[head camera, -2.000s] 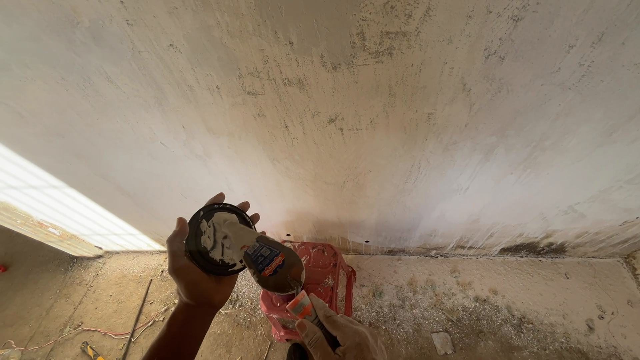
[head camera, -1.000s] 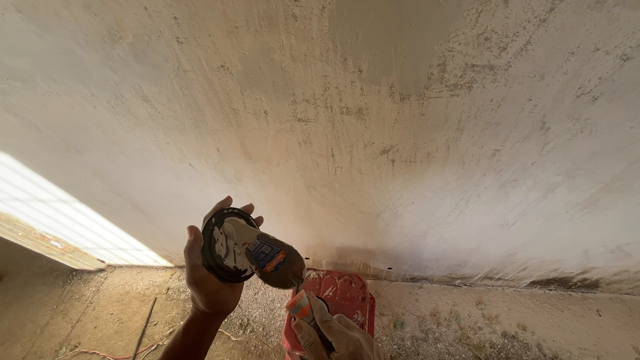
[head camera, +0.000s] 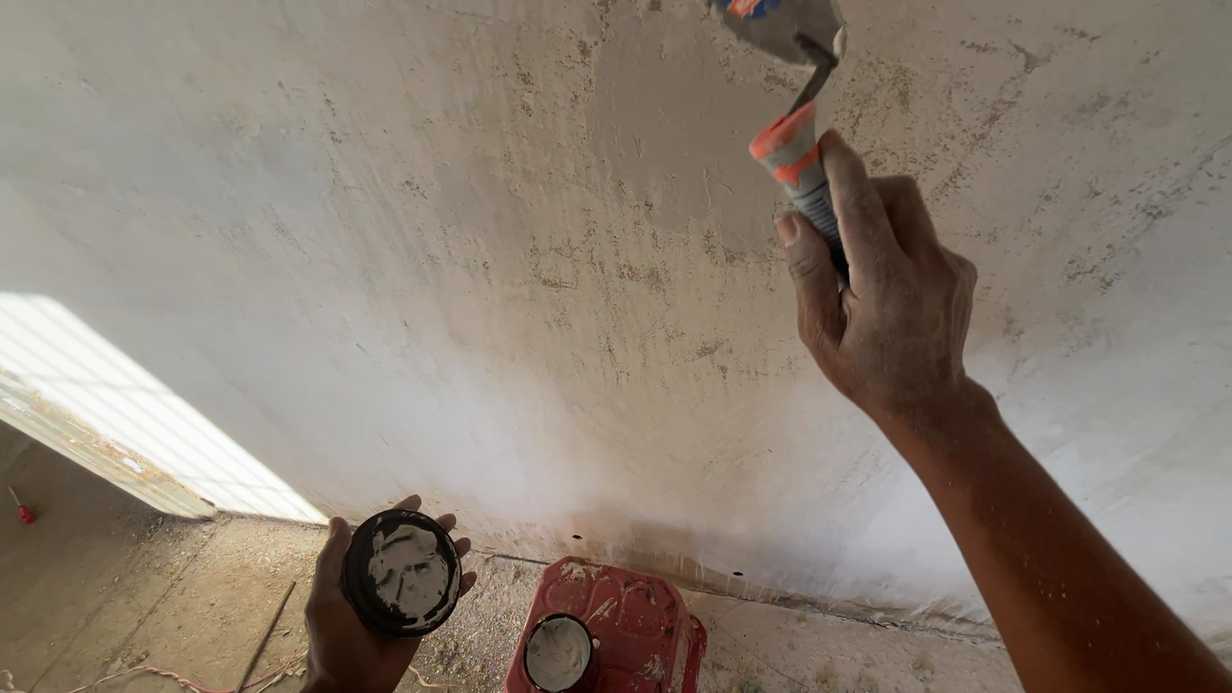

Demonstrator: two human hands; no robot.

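Observation:
At the lower left, my left hand [head camera: 361,635] holds a round black dish [head camera: 402,573] with grey filler paste in it, its open side towards me. My right hand [head camera: 890,269] grips the grey and orange handle of a trowel [head camera: 804,159] at the upper right. The trowel's rounded metal blade lies close to the plastered wall [head camera: 462,289] and is cut off by the top edge of the view; whether it touches the wall cannot be told. Darker grey filler patches show on the wall left of the handle.
Below stands a red plastic stool or container [head camera: 630,616], smeared with paste, with a round tub of pale paste [head camera: 558,654] on it. A thin rod [head camera: 267,635] and loose wires lie on the dusty floor. A red-handled tool [head camera: 25,515] lies far left, beyond the sunlit wall edge.
My right hand has moved the trowel away from the black dish and up to the wall. The left hand still holds the dish. The tub on the red object has come into view.

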